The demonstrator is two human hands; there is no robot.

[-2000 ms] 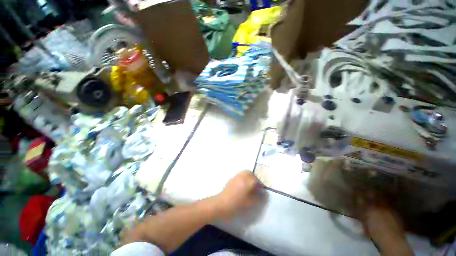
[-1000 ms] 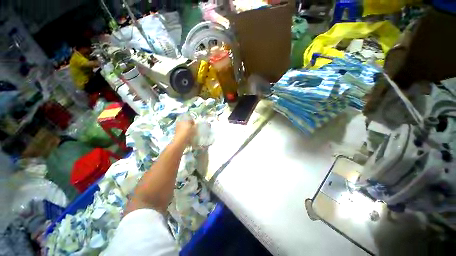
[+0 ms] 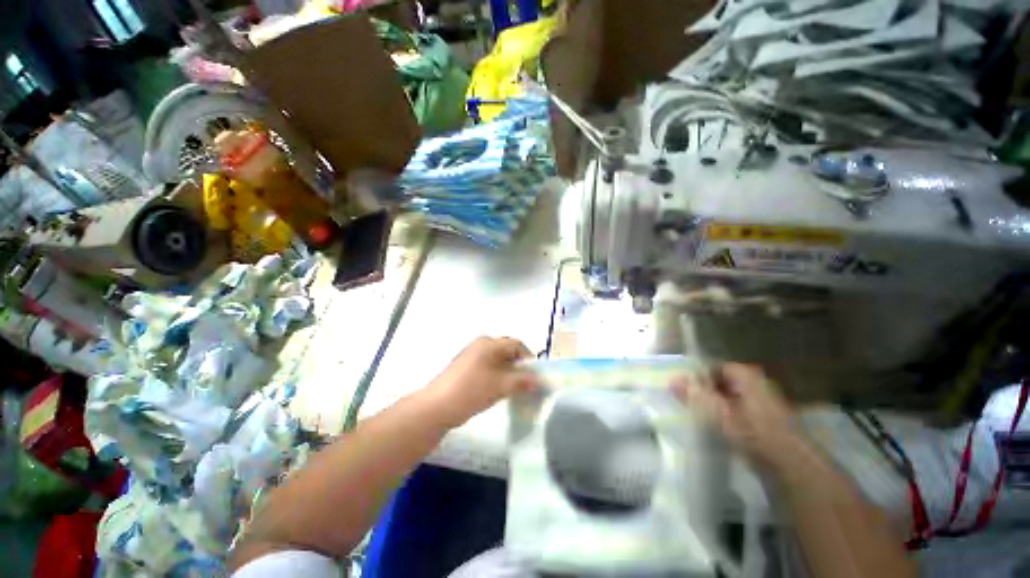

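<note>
A white piece [image 3: 537, 485] with a round opening hangs in front of me, blurred, with a thin blue strip along its top edge. My left hand [image 3: 503, 370] is closed on its top left corner. My right hand [image 3: 734, 404] is closed on its top right side. The piece hangs at the table's front edge, below the lit needle area of the white sewing machine [image 3: 791, 215]. Whether it is one layer or two cannot be told.
A crumpled white and pale blue heap [image 3: 198, 406] lies at left. A dark phone [image 3: 363, 250] and a checked stack [image 3: 480, 181] lie behind. Grey-white pieces [image 3: 836, 68] are heaped on the machine. Red cords [image 3: 960, 485] hang at right. A cardboard box [image 3: 328, 96] stands behind.
My left hand has moved from the crumpled heap to the right and now holds the white piece. My right hand has come into view, holding it too. The view has turned right.
</note>
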